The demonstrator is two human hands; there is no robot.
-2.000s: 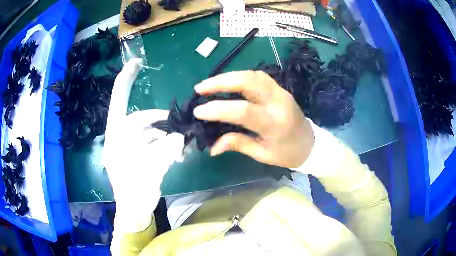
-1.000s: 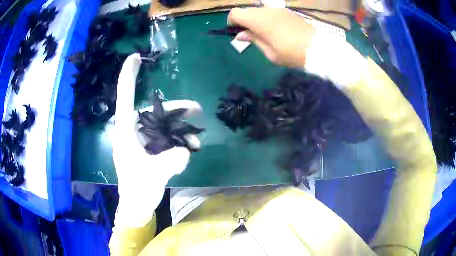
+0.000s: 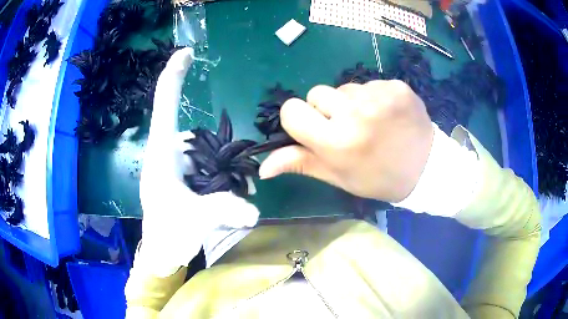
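My left hand (image 3: 171,193), in a white glove, holds a black spiky hair part (image 3: 218,165) cupped in its palm, glossy points facing up. Its index finger is stretched out past the part. My right hand (image 3: 367,137), bare with a white cuff, grips a slim black pen or knife (image 3: 273,146). The tool's tip is at the upper right of the held part; whether it touches is hard to tell. Another spiky part (image 3: 271,109) lies on the green mat just behind my right fingers, partly hidden.
Heaps of black spiky parts lie on the mat at left (image 3: 118,87) and right (image 3: 430,81). A white block (image 3: 290,32), a dotted sheet (image 3: 349,17) with thin silver tools (image 3: 417,37), and clear plastic (image 3: 190,28) lie at the back. Blue bins flank the mat at left (image 3: 65,131) and right (image 3: 526,106).
My right hand let go of the hair part, took the black tool from the mat near the white block and brought it back to the part. My left hand kept holding the part.
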